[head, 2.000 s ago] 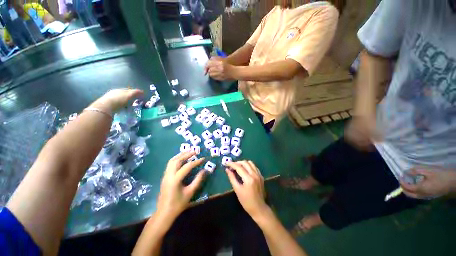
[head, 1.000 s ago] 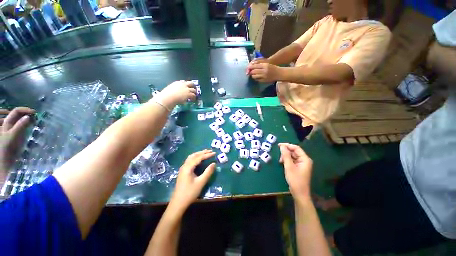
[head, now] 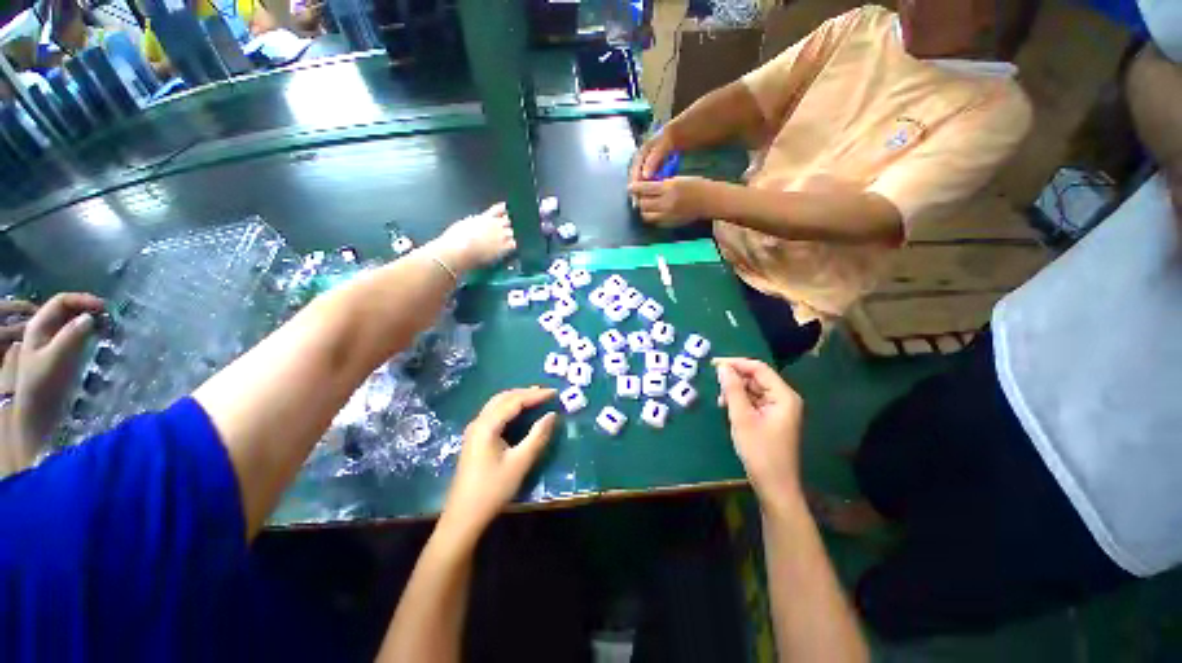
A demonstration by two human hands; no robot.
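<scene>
Loose small white units [head: 655, 387] with dark centres lie in a cluster on the green top [head: 622, 460]. My left hand [head: 503, 447] rests at the left of the cluster, fingers apart and curved, with nothing seen in it. A shiny clear poly bag [head: 560, 487] lies at the front edge beside it. My right hand [head: 762, 412] is at the right of the cluster, thumb and fingertips together; whether something small is between them cannot be told. Bagged units [head: 412, 427] are heaped left of my left hand.
A blue-sleeved arm [head: 344, 324] reaches across from the left over the bagged heap. A clear blister tray [head: 195, 292] lies at the left. A person in peach [head: 862, 168] works at the far right; a person in white [head: 1095, 376] stands at the right. A green post [head: 503, 123] rises behind the units.
Over two seconds, my right hand has moved from the near units to the cluster's right. My left hand has drawn back from the units. The blue-sleeved arm has reached toward the post.
</scene>
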